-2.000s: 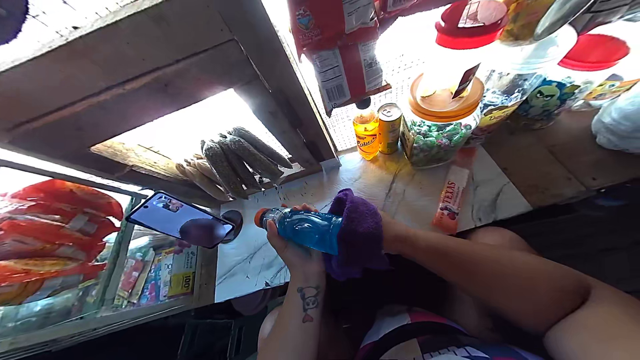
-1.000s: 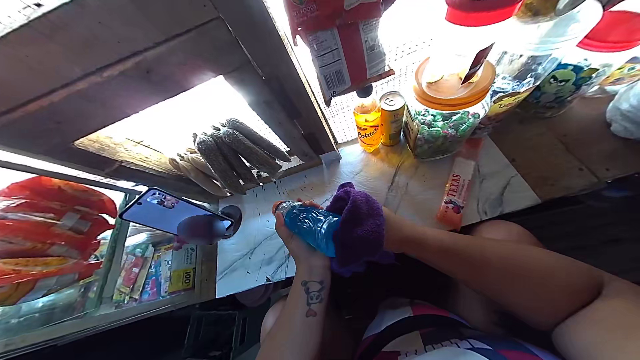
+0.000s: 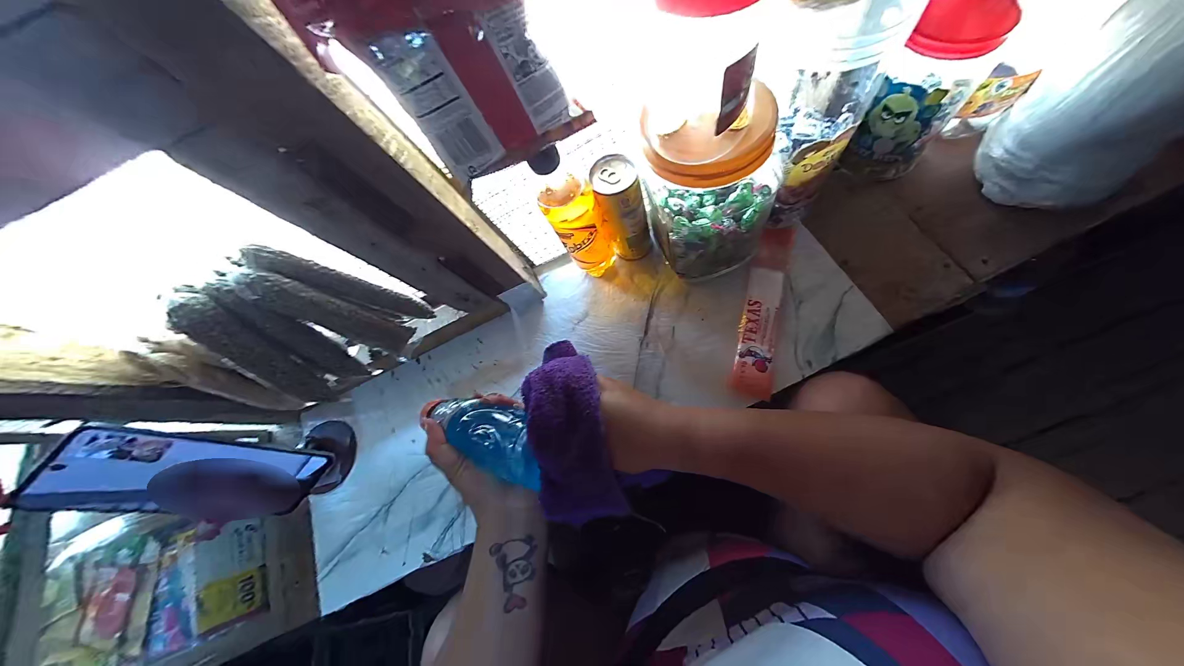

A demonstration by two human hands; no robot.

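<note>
A clear plastic bottle of blue liquid (image 3: 486,437) lies tilted over the marble-patterned counter, its capped end toward the left. My left hand (image 3: 472,467) is closed around that end, fingers over the cap area. A purple terry cloth (image 3: 573,435) wraps the bottle's other end, and my right hand (image 3: 634,421) grips it there through the cloth, so the bottle's base is hidden. To the right of the cloth, a long pink-orange packet (image 3: 760,319) lies on the counter (image 3: 379,499).
An orange drink bottle (image 3: 578,227), a drink can (image 3: 622,205) and an orange-lidded candy jar (image 3: 710,185) stand behind. Red-lidded jars are further right. A red snack pack (image 3: 472,88) hangs above. A phone on a stand (image 3: 166,472) and packets (image 3: 217,583) are at left.
My left hand has closed over the bottle's orange cap end, which showed uncovered two seconds ago. The cloth still wraps the other end. The view has moved closer to the counter.
</note>
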